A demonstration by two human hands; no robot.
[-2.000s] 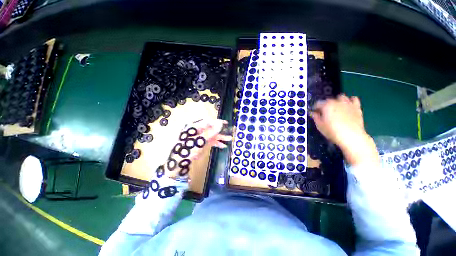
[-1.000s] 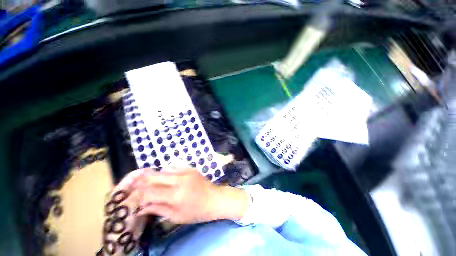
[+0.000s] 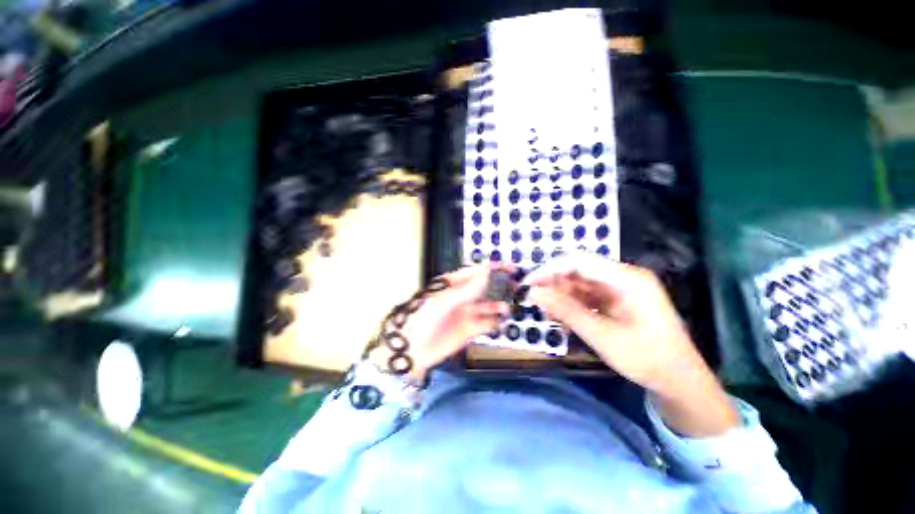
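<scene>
A white backing sheet (image 3: 552, 90) with rows of black rings lies on the right tray (image 3: 692, 251), its far part bare white. My left hand (image 3: 446, 326) is over the sheet's near end, and its fingertips hold a small dark part (image 3: 500, 285). Thin black rings (image 3: 398, 341) lie along the back of this hand and its wrist. My right hand (image 3: 617, 316) meets it from the right, thumb and finger pinched at a small dark ring (image 3: 522, 293). Blur hides whether the two pieces touch.
The left tray (image 3: 251, 301) holds heaped dark parts (image 3: 331, 151). Bagged sticker sheets (image 3: 813, 321) lie at the right on the green bench. A board of dark parts (image 3: 65, 221) stands far left, and a white round seat (image 3: 120, 386) is below it.
The view swung right and came back. Both hands have come together over the sheet's near end; my right hand was at the right tray's right side. Fewer rings show on my left hand.
</scene>
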